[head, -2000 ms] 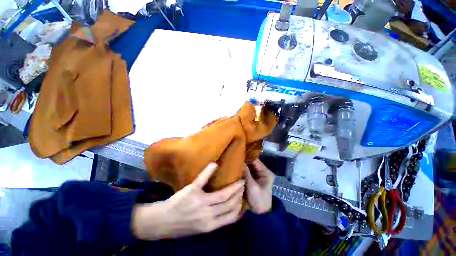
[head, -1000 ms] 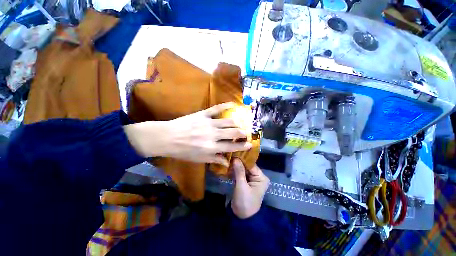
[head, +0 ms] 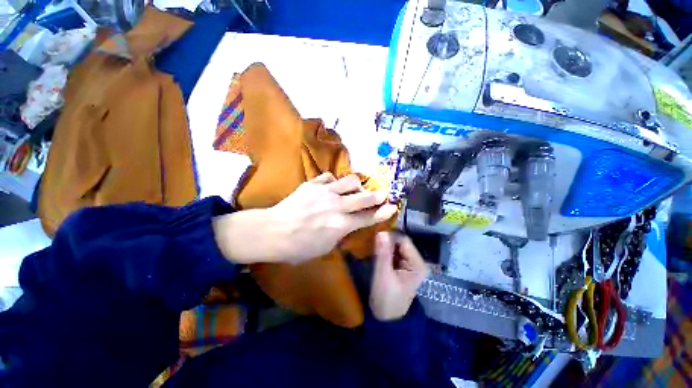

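The brown fabric panel (head: 277,167) lies bunched on the white table left of the needle area, with a plaid edge (head: 232,125) showing at its far left. Its lower part hangs over the table's near edge. My left hand (head: 315,216) lies on the panel, fingertips pressing it down close to the presser foot (head: 396,182). My right hand (head: 397,274) is just below the needle area, thumb and fingers close together at the cloth's near edge; whether it pinches cloth is unclear. The sewing machine (head: 523,114) stands to the right.
A stack of brown panels (head: 121,144) lies at the left. Scissors with yellow and red handles (head: 597,314) lie at the right beside a black patterned strip (head: 523,307). A ruler tape (head: 470,298) runs along the near edge. Plaid cloth (head: 212,326) hangs by my lap.
The brown panel was turned and laid flatter under the needle area, its plaid edge now showing more. My left hand moved onto it; my right hand shifted slightly right, away from the cloth.
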